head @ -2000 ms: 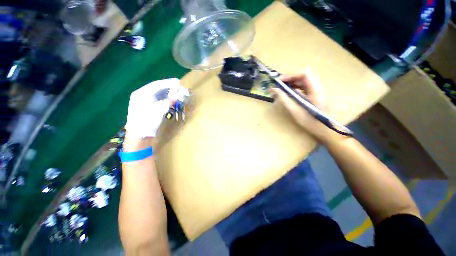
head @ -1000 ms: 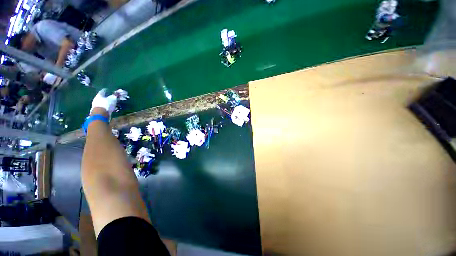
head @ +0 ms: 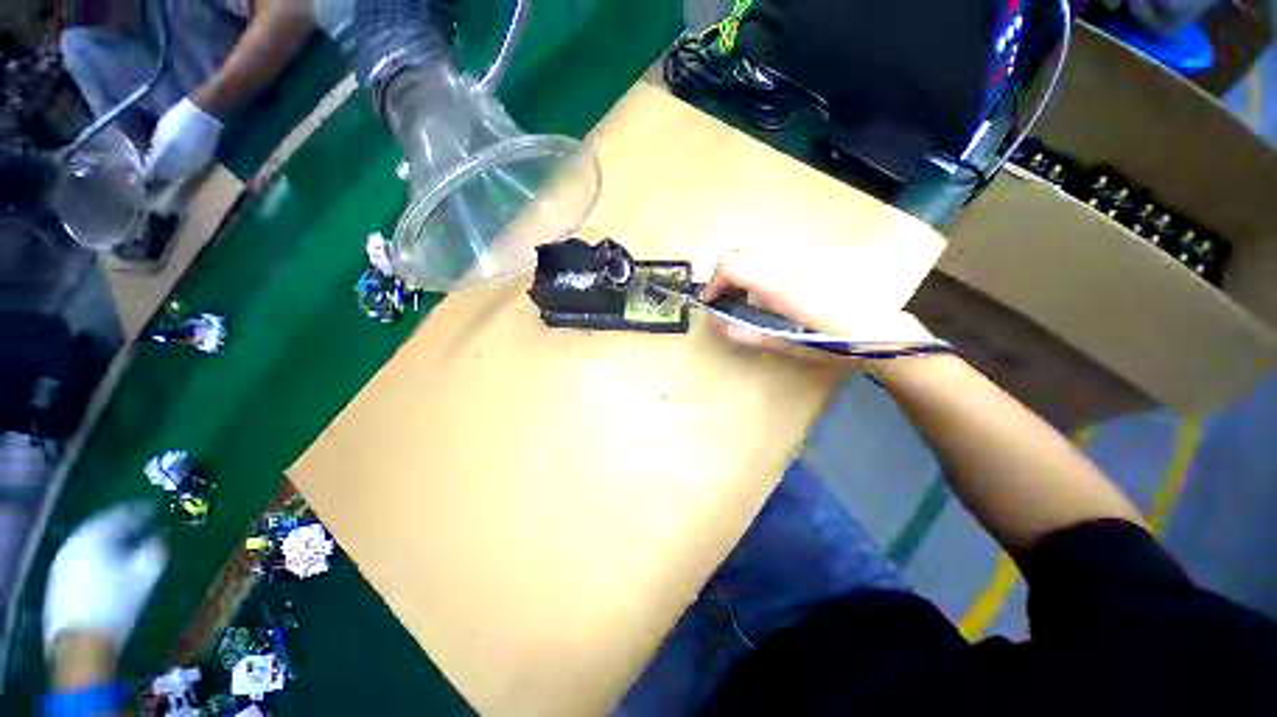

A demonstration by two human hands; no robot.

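Note:
My right hand (head: 763, 305) holds the black soldering iron (head: 749, 317), with a pale tube running along it past the wrist. Its tip is at the yellowish tip-cleaning tray (head: 658, 297) of the black iron stand (head: 574, 280). My left hand (head: 101, 577), in a white glove with a blue wrist strap (head: 87, 700), is blurred over the green conveyor at the far left. I cannot tell whether it holds anything. A wired assembly (head: 177, 483) lies just beyond its fingers.
The stand sits on the cardboard sheet (head: 560, 462), under the clear fume hood (head: 497, 210). More wired assemblies (head: 305, 549) lie left of the sheet. A black box (head: 868, 70) and a carton of black parts (head: 1120, 210) are at the right. Another person's gloved hand (head: 182, 140) is top left.
The view has swung back from the left, and my right hand with the iron is in view again. My left hand held an assembly over the sheet two seconds ago; it is now over the conveyor.

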